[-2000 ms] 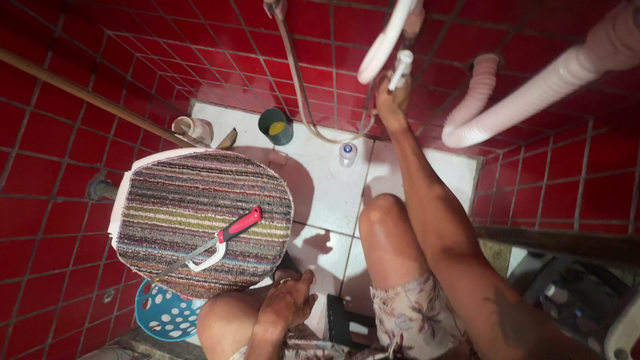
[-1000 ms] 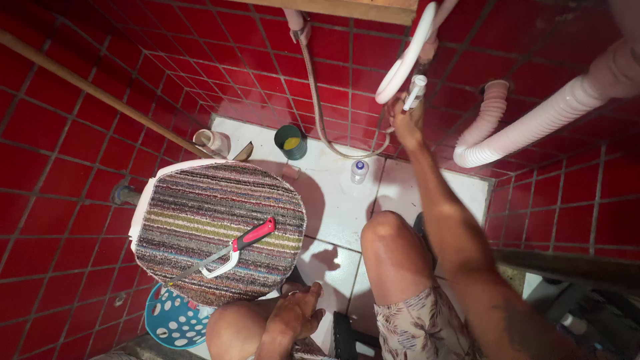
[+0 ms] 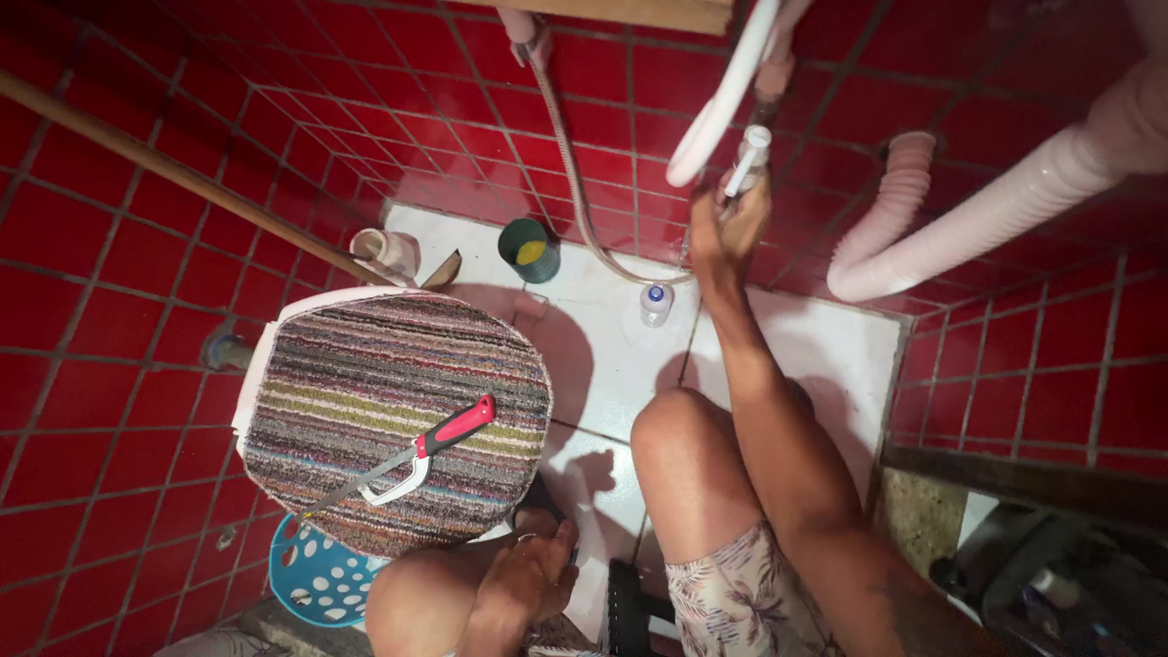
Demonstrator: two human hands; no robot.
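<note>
My right hand [image 3: 735, 219] reaches out to the red tiled wall, its fingers around the body of a small tap with a white lever [image 3: 746, 162]. The end of a white hose [image 3: 698, 151] hangs just left of it. My left hand [image 3: 529, 570] rests low beside my left knee, fingers bent; whether it holds anything is unclear. A mini hacksaw [image 3: 424, 443] with a red and black handle lies on a striped woven cover [image 3: 365, 374] over a toilet lid. A thin flexible supply hose [image 3: 570, 173] runs down the wall and curves towards my right wrist.
A clear bottle with a blue cap [image 3: 655, 306] and a dark green cup [image 3: 529, 251] stand on the white floor. A wooden pole [image 3: 192, 175] leans at the left, above a blue perforated basket [image 3: 319, 579]. A white corrugated drain pipe [image 3: 985, 210] bends at the right.
</note>
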